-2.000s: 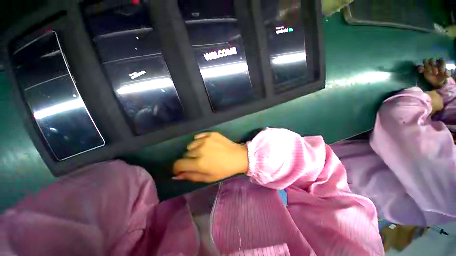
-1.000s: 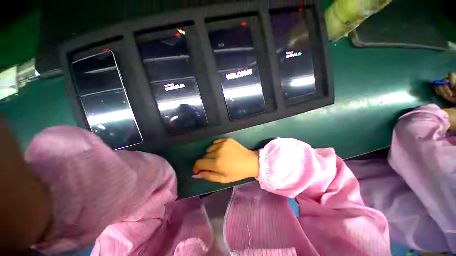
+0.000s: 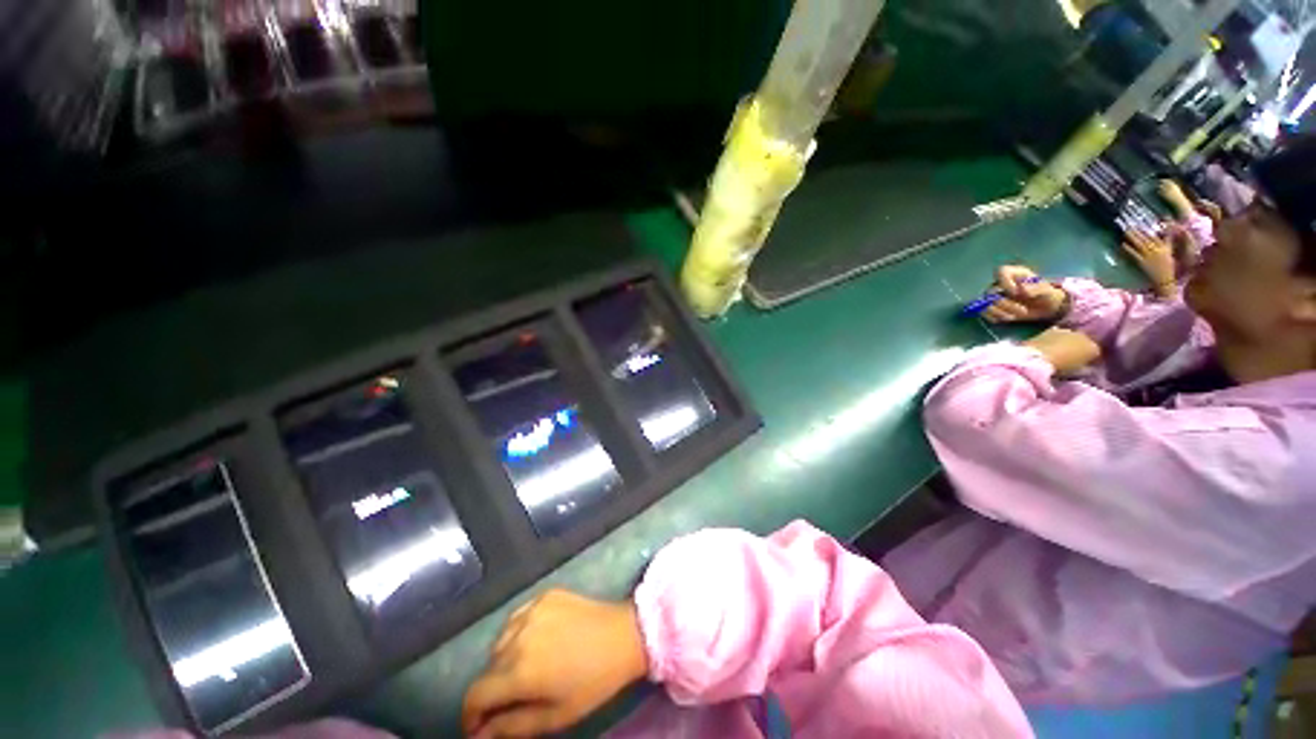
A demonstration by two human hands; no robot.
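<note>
A black foam tray [image 3: 274, 477] lies on the green bench with four glossy smartphones in its slots. The leftmost phone [image 3: 217, 599] has a dark screen and a bright edge. The second phone [image 3: 397, 556] shows small white text. The third phone [image 3: 556, 462] shows blurred blue-white text. The rightmost phone [image 3: 661, 378] shows small white text. My right hand [image 3: 560, 664] rests on the bench at the tray's near edge, fingers curled in, with nothing seen in it. My left hand is out of view; only a strip of pink sleeve shows at the bottom left.
A yellow-wrapped post [image 3: 743, 202] stands behind the tray's right end. A flat dark mat [image 3: 880, 231] lies beyond it. At right, a person in a pink smock [image 3: 1126, 477] leans on the bench holding a blue pen [image 3: 984, 303]. Shiny ribbed plastic [image 3: 274, 51] shows at the top left.
The view has tilted up and swung right, showing the post and neighbours. The third phone's WELCOME has changed to blue-white text. My left forearm has mostly left the picture. My right hand stays near the tray.
</note>
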